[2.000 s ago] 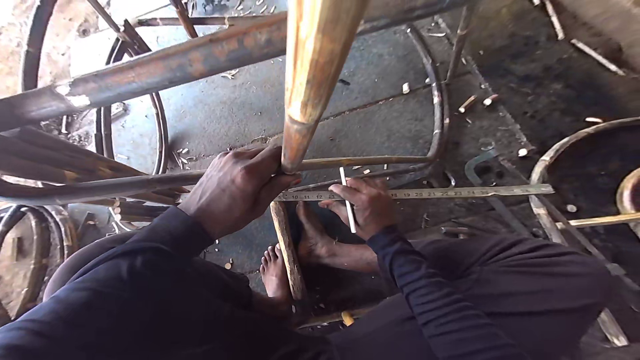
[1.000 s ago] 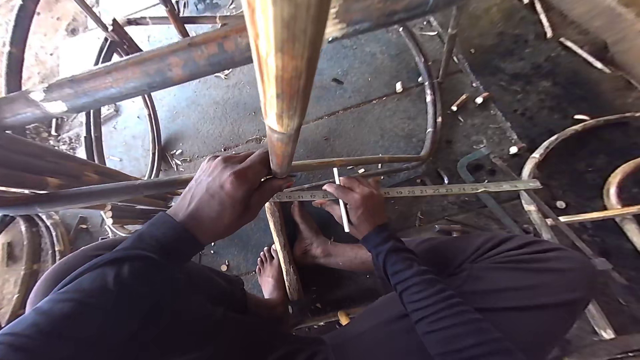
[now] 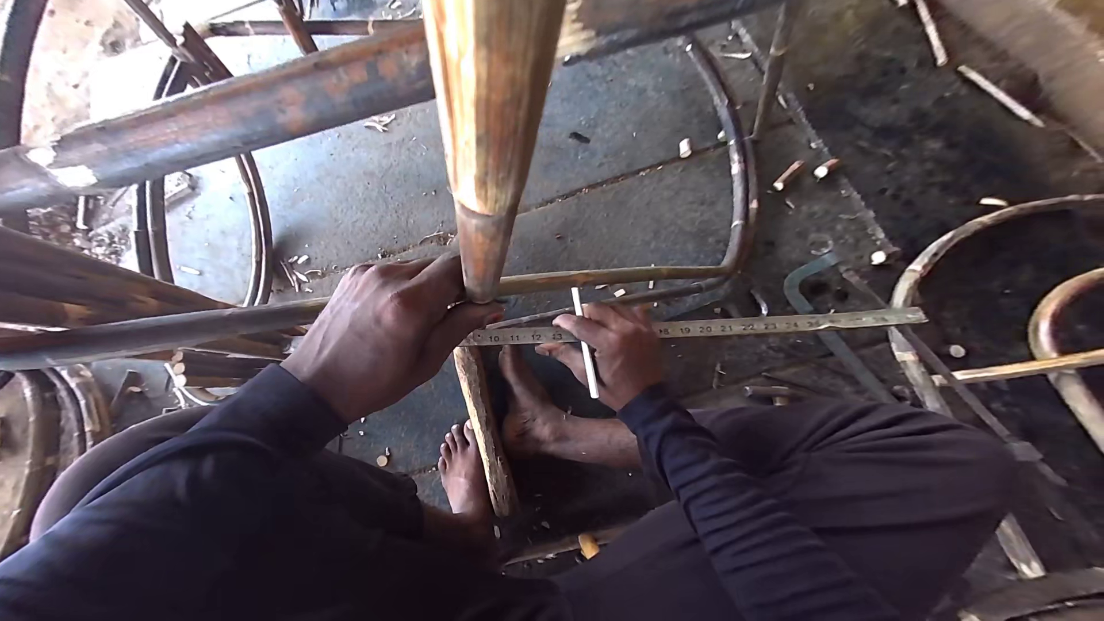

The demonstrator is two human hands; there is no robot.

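Note:
My left hand (image 3: 392, 332) grips a cane pole (image 3: 259, 326) at the foot of an upright rattan post (image 3: 492, 138), its fingers partly hidden behind the post. A flat ruler (image 3: 776, 324) with printed numbers runs rightward from under that hand. My right hand (image 3: 617, 349) pinches a thin white stick (image 3: 586, 345), possibly a marking piece, held across the ruler. Whether these fingers also press on the ruler, I cannot tell. Below the left hand, a light wooden stick (image 3: 483, 431) slants down between my bare feet.
A thick pole (image 3: 259, 108) crosses the upper left. Bent cane hoops (image 3: 740, 172) lie ahead, with more curved cane (image 3: 914, 267) at the right. A greenish saw-like frame (image 3: 802, 280) rests beyond the ruler. Cane offcuts (image 3: 788, 175) dot the dark floor (image 3: 621, 207).

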